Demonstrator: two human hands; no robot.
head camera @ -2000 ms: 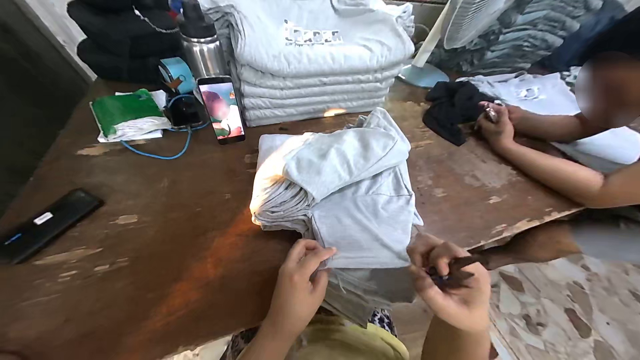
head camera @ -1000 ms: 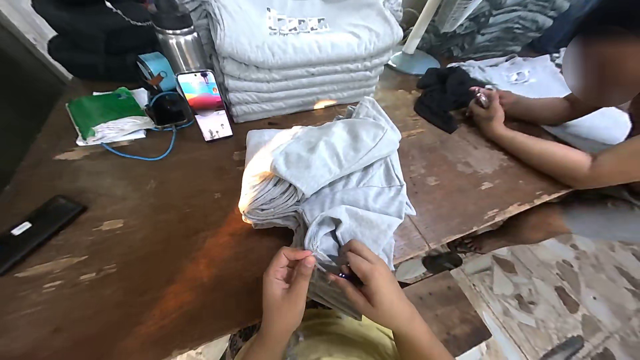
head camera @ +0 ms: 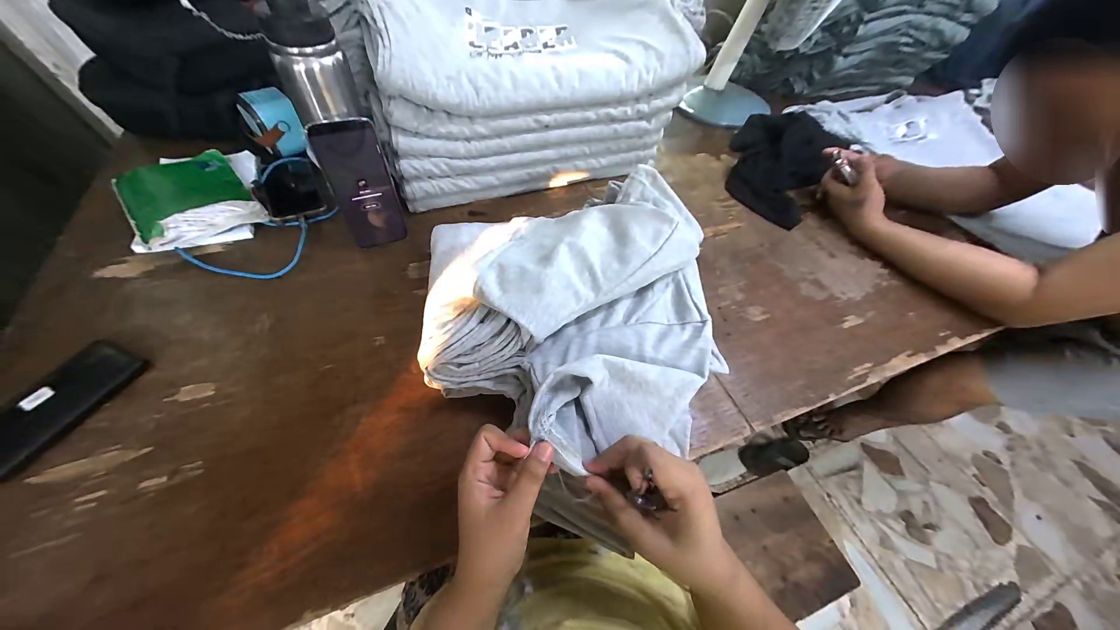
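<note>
A pile of light grey garments (head camera: 604,289) lies at the front edge of the wooden table, one opening turned up near me. My left hand (head camera: 503,494) pinches the edge of this opening between thumb and forefinger. My right hand (head camera: 652,503) touches the same edge with its fingertips and keeps a small dark metal tool (head camera: 646,495) in its palm; the fingers hide most of it, so its kind is unclear. A thin thread seems to hang between the two hands.
Folded grey shirts (head camera: 534,105) are stacked behind, beside an upright phone (head camera: 357,179) and a steel bottle (head camera: 315,79). A black phone (head camera: 66,402) lies left, near a green packet (head camera: 184,197). At right, a co-worker's hands (head camera: 853,184) are by a black cloth (head camera: 779,166).
My hands have come together at the garment's near edge, which lay flat two seconds ago and is now turned up. The upright phone's screen has gone from a bright picture to dark.
</note>
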